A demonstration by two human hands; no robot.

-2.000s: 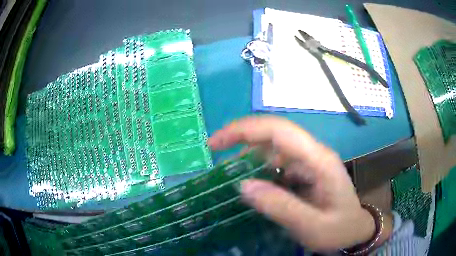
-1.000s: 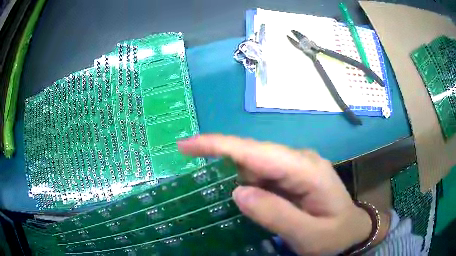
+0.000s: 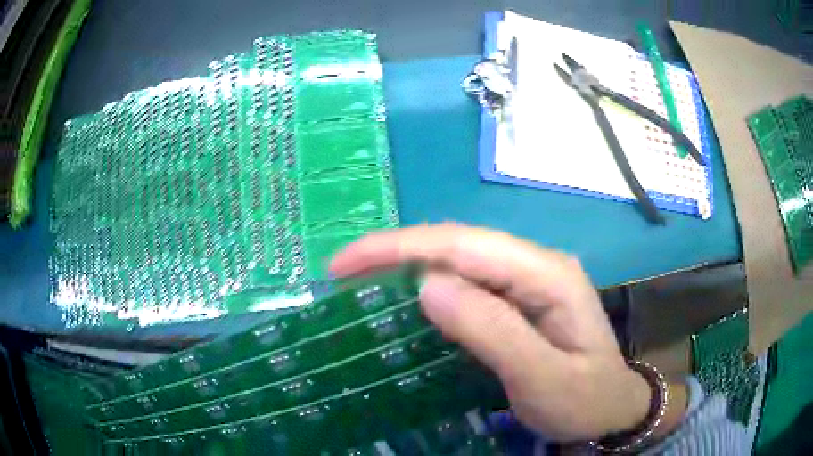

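A fanned row of green PCB panels (image 3: pixel 169 205) lies on the blue-green mat at left, its last panel fully visible. In front of it, a handful of green panels (image 3: pixel 294 361) is held up at a slant, showing pale parallel edges. My right hand (image 3: pixel 526 329), bare with a dark bracelet, has its thumb and fingers around the right end of the handful. The fingers are slightly blurred and hide that end. My left hand is out of the picture; the left end of the handful runs into the dark lower left.
A blue clipboard (image 3: pixel 488 134) with a record sheet (image 3: pixel 544 116) lies at upper right, with diagonal cutters (image 3: pixel 615 134) and a green pen (image 3: pixel 661 89) on it. A cardboard sheet (image 3: pixel 749 178) bears more panels (image 3: pixel 793 178) at right. A lime strip (image 3: pixel 40 134) edges a dark pile at far left.
The view has shifted, so the bench things sit further right and the fanned row higher. My right thumb has closed in on the end of the handful, with the fingers less spread.
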